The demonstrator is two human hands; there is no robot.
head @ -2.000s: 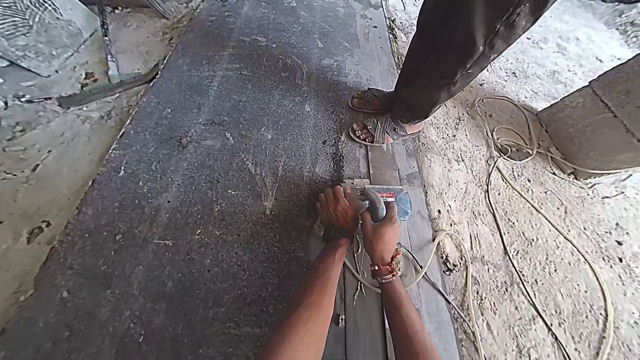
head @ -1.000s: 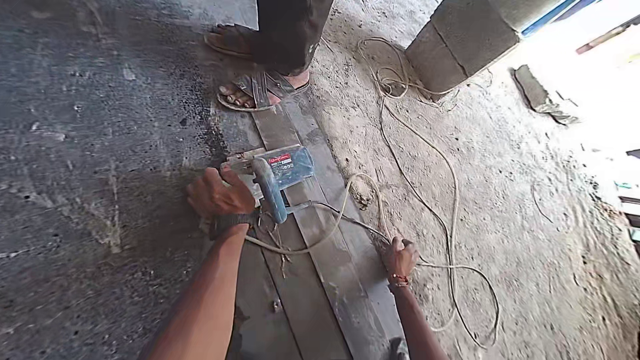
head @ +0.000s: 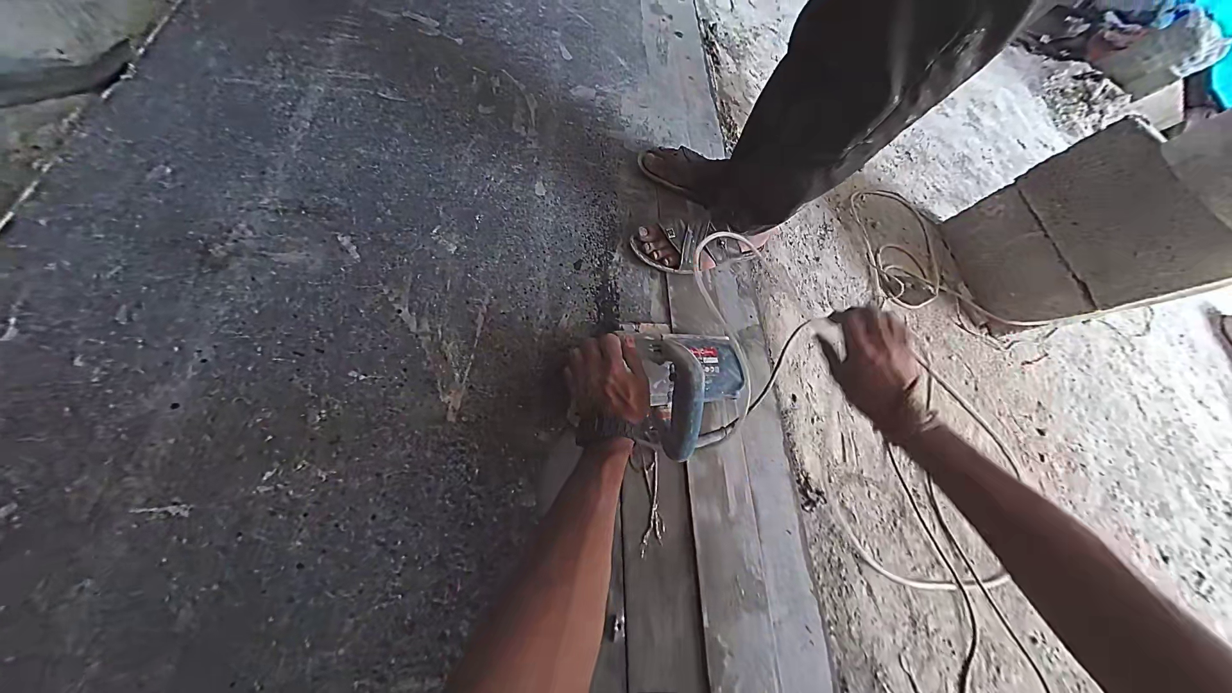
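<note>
A blue and grey handheld power saw [head: 720, 375] rests on long, flat grey strips [head: 727, 539] beside a wide dark stone slab [head: 289, 385]. My left hand [head: 608, 380] grips the saw's left side, its fingers curled over the body, left of the blue rear handle. To the right, over the rough ground, my right hand [head: 871, 361] is closed on the pale power cord [head: 826, 330]. The cord loops up over the saw and past a person's foot. Thin frayed strands [head: 653, 529] lie on the strips just below the saw. The saw's blade is hidden.
Another person's sandalled foot [head: 664, 245] and dark trouser leg [head: 828, 106] stand just beyond the saw. Cord coils [head: 905, 260] lie on gritty ground beside concrete blocks [head: 1078, 231]. Rubble and a bright blue thing show at the upper right.
Two seconds ago both hands were on the saw. My right hand then held cord low on the right; now it is raised with the cord, nearer the person's foot. My left hand stays at the saw.
</note>
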